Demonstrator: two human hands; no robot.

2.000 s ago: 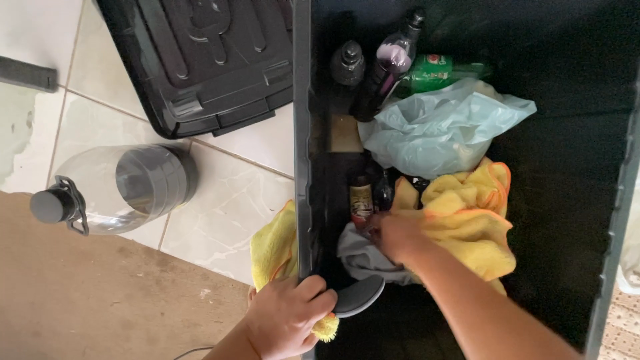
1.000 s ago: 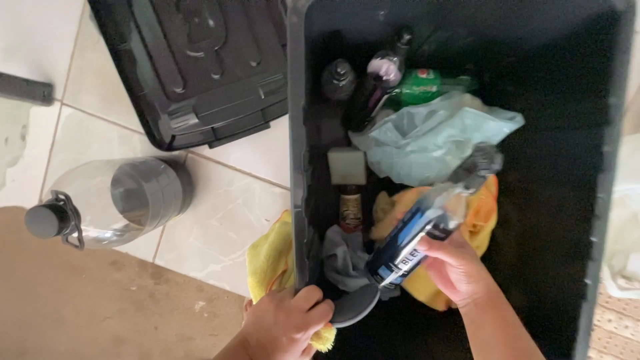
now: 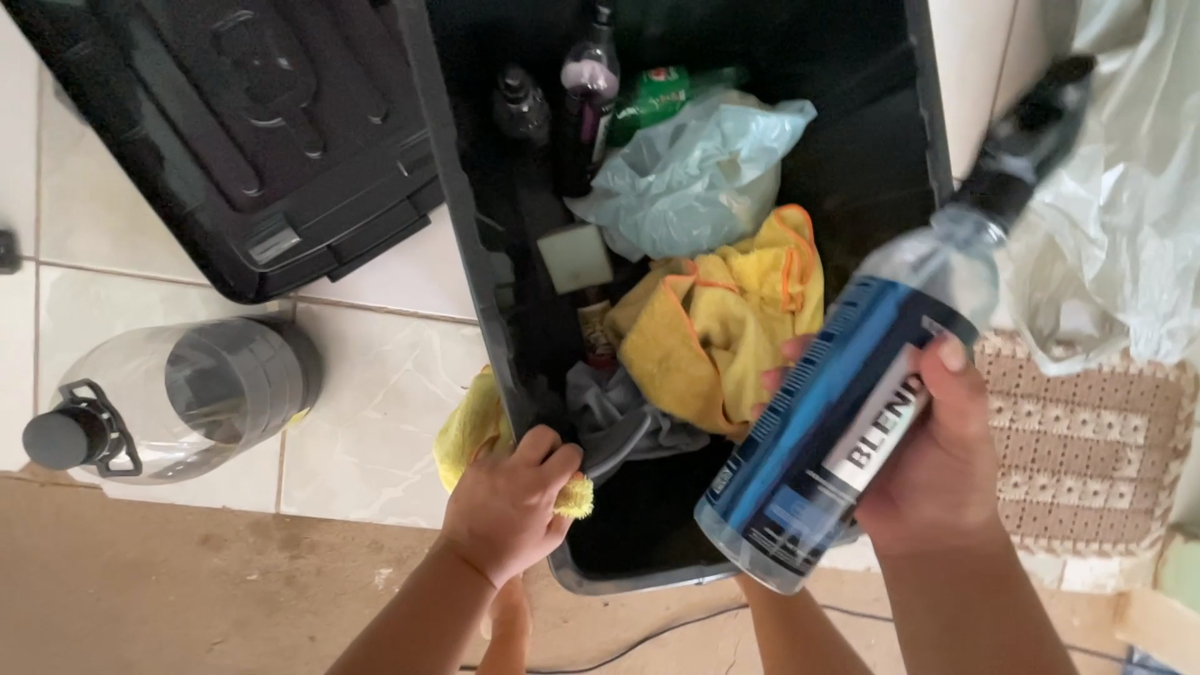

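Observation:
My right hand (image 3: pixel 937 450) grips a clear plastic spray bottle (image 3: pixel 844 403) with a blue and black label and a black trigger head, held tilted over the right side of a black plastic storage bin (image 3: pixel 469 234). On the bin's left rim, my left hand (image 3: pixel 516 497) is closed on a yellow microfiber cloth (image 3: pixel 466 431), beside a dark grey curved piece (image 3: pixel 616 448). Inside the bin lie an orange-edged yellow cloth (image 3: pixel 722 328), a grey cloth (image 3: pixel 609 403), a pale blue plastic bag (image 3: pixel 694 178), a sponge-like block (image 3: pixel 575 258), and green (image 3: pixel 656 98) and dark (image 3: pixel 588 112) bottles.
A black bin lid (image 3: pixel 262 122) lies on the tiles at upper left. Below it, a large clear plastic jug (image 3: pixel 197 394) rests on its side. To the right are a whitish plastic bag (image 3: pixel 1106 206) and a woven mat (image 3: pixel 1087 450). A thin cable (image 3: pixel 647 637) crosses the floor.
My right hand was down among the cloths in the bin, then lifted the spray bottle, which is now farther right and closer to the camera. My left hand has stayed at the rim.

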